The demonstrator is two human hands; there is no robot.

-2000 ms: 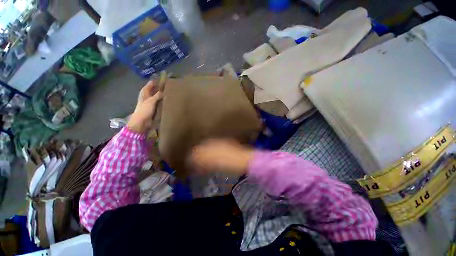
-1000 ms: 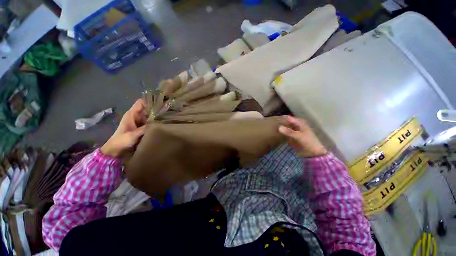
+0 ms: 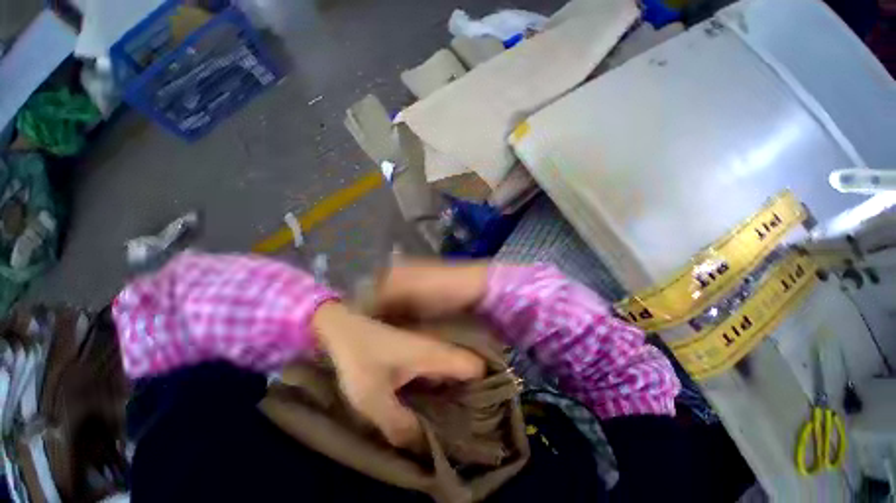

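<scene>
A bundle of brown fabric pieces lies bunched and folded on my lap, close to my body. My left hand lies over it with the fingers curled around the gathered fabric. My right hand is blurred and lies behind the left one; its fingers are hidden, so I cannot tell what it holds. A brown layer hangs in a loop below my left hand.
The white machine table with yellow PIT tape is at right, with yellow-handled scissors on it. Pale fabric panels lie behind. A blue crate stands on the floor. More bundles are at lower left.
The brown bundle, spread open between both hands a second ago, is now gathered down on my lap. My left hand moved right and down; my right hand moved left, behind it.
</scene>
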